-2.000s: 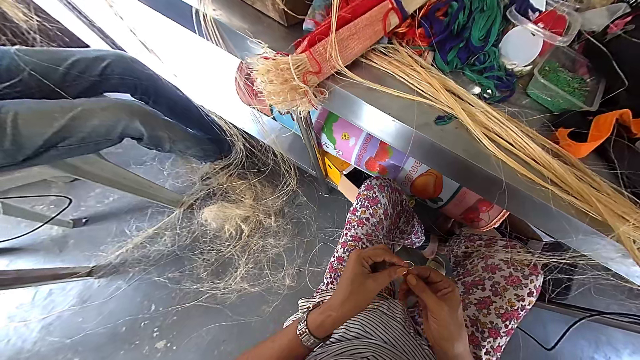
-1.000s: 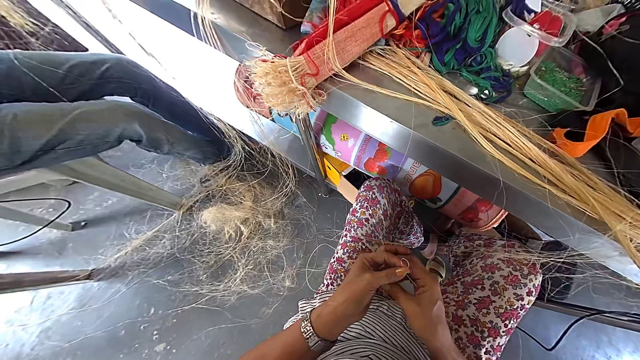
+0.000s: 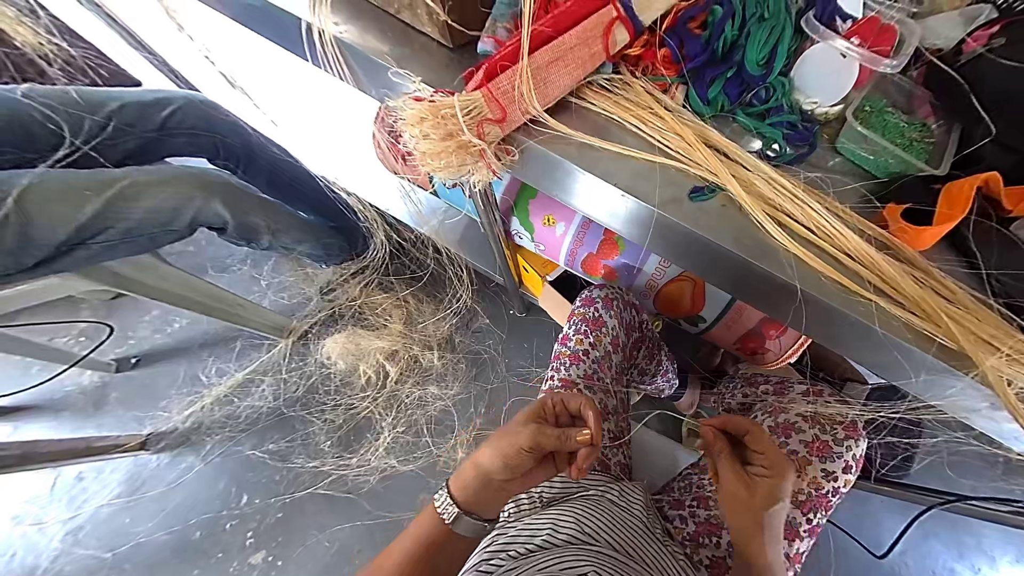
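Observation:
Above my lap, my left hand [image 3: 552, 440], with a metal watch at its wrist, pinches a thin pale fibre strand [image 3: 652, 414] between thumb and curled fingers. The strand bows across the gap to my right hand [image 3: 740, 460], whose thumb and forefinger grip it too. On the metal table beyond my knees lies a long bundle of straw-coloured fibres [image 3: 768, 192]. Beside that bundle, a woven orange-pink band with a frayed fibre end [image 3: 456, 132] reaches the table's near edge.
Loose tangled fibres [image 3: 392, 352] cover the floor at the left, near another person's jeans-clad legs [image 3: 160, 200] and a bench leg. The metal table edge [image 3: 640, 224] crosses diagonally ahead. Green and purple yarn [image 3: 744, 64] and a plastic tub of green bits [image 3: 896, 128] sit at the upper right.
My hands were together one second ago and are now apart, with the strand showing between them. The right hand has moved to the right.

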